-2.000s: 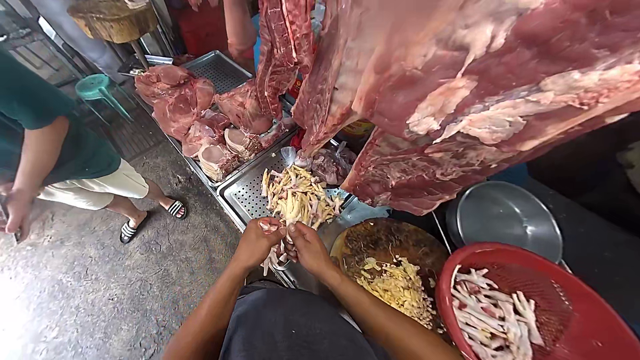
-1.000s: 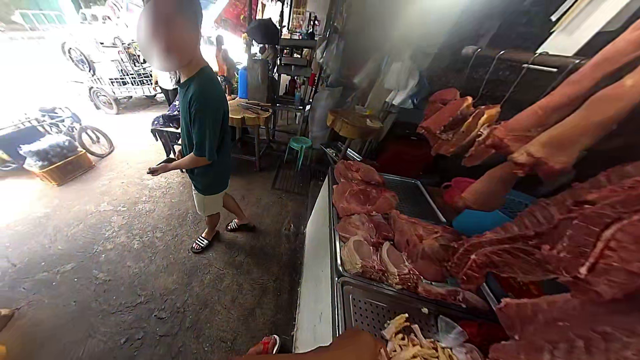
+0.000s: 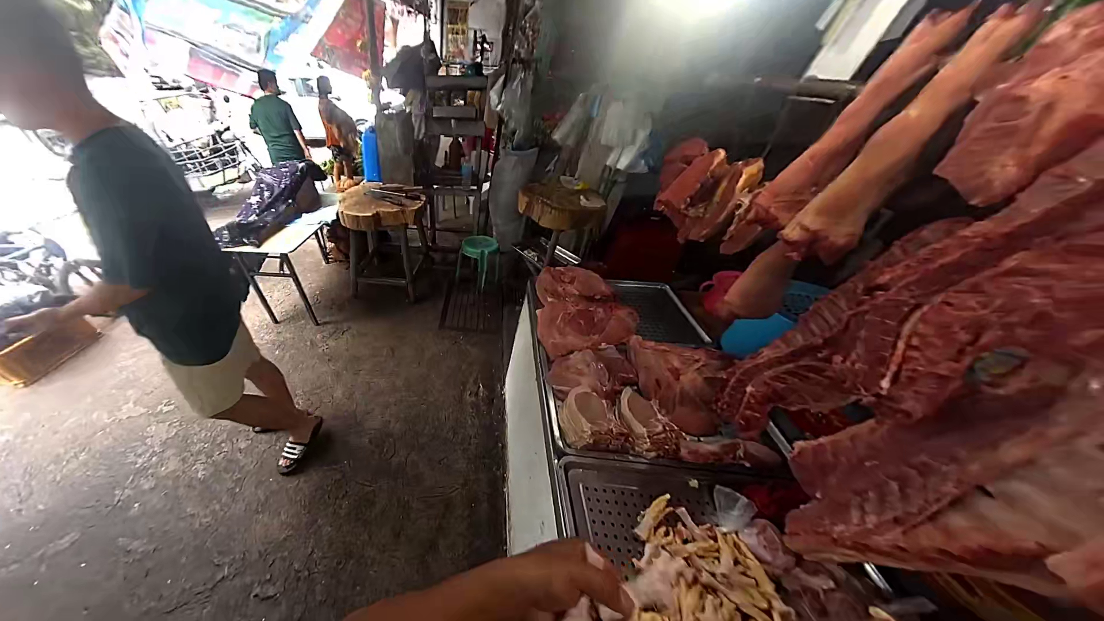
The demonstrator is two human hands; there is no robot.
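My left hand (image 3: 565, 578) is at the bottom edge, its fingers curled around a pale piece of meat, beside a heap of yellowish-white chicken feet (image 3: 707, 573). The heap lies on a perforated metal tray (image 3: 604, 504), with a clear plastic bag (image 3: 733, 507) at its back. My right hand is not in view. Beyond the heap, raw meat cuts (image 3: 586, 323) and sliced pieces (image 3: 591, 420) rest on another tray.
Large slabs of raw meat (image 3: 975, 345) and pig's legs (image 3: 888, 147) hang at the right. A blue basin (image 3: 755, 335) stands behind the meat. At left, a person in a green shirt (image 3: 155, 250) walks near a green stool (image 3: 479, 250) and wooden chopping blocks (image 3: 379, 207).
The view has swung up and left from the hands. Since one second ago, the person in green has moved left in view. Both hands, seen together two seconds ago, no longer show together.
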